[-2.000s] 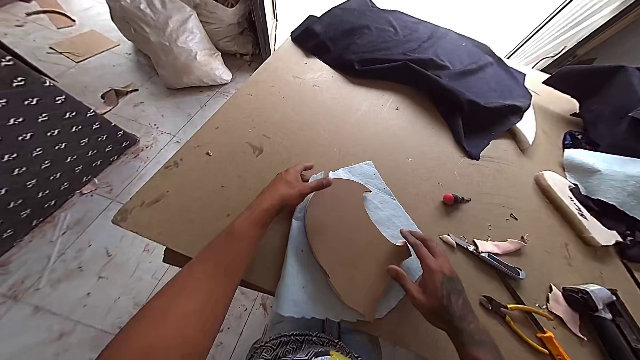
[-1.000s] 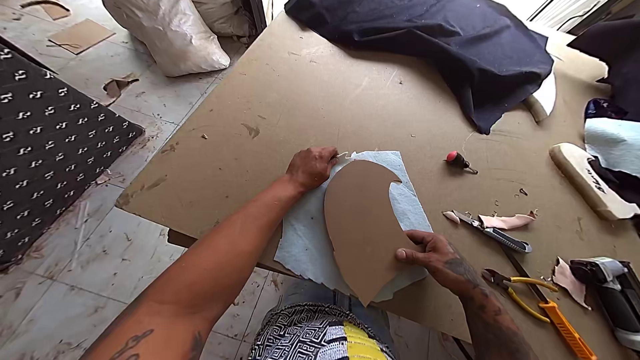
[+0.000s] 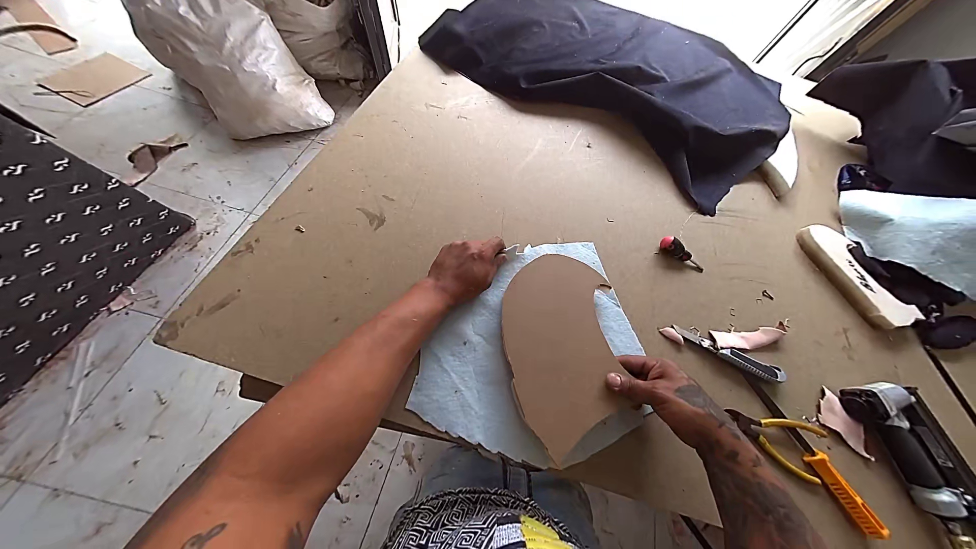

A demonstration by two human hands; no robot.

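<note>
A curved, pointed brown board panel [image 3: 557,343] lies on a light blue fabric piece [image 3: 457,381] at the table's near edge. My right hand [image 3: 648,385] grips the panel's right side, thumb on top, fingers hidden below. At the fabric's upper left corner, my left hand [image 3: 467,268] has its fingers closed on the edge, where loose threads stick out. Right of the fabric lie a red and black screwdriver [image 3: 679,252], a grey utility knife [image 3: 736,357] and pliers with yellow handles [image 3: 778,438].
Dark blue fabric [image 3: 610,69] covers the far side of the brown table [image 3: 305,290]. On the right are a padded white piece [image 3: 858,278], an orange-handled tool [image 3: 846,496] and a pneumatic stapler [image 3: 907,450]. White sacks [image 3: 236,69] and a dark patterned panel [image 3: 69,229] stand left.
The brown panel has turned on the fabric, its point now towards me. My left hand has left the panel's edge for the fabric's corner.
</note>
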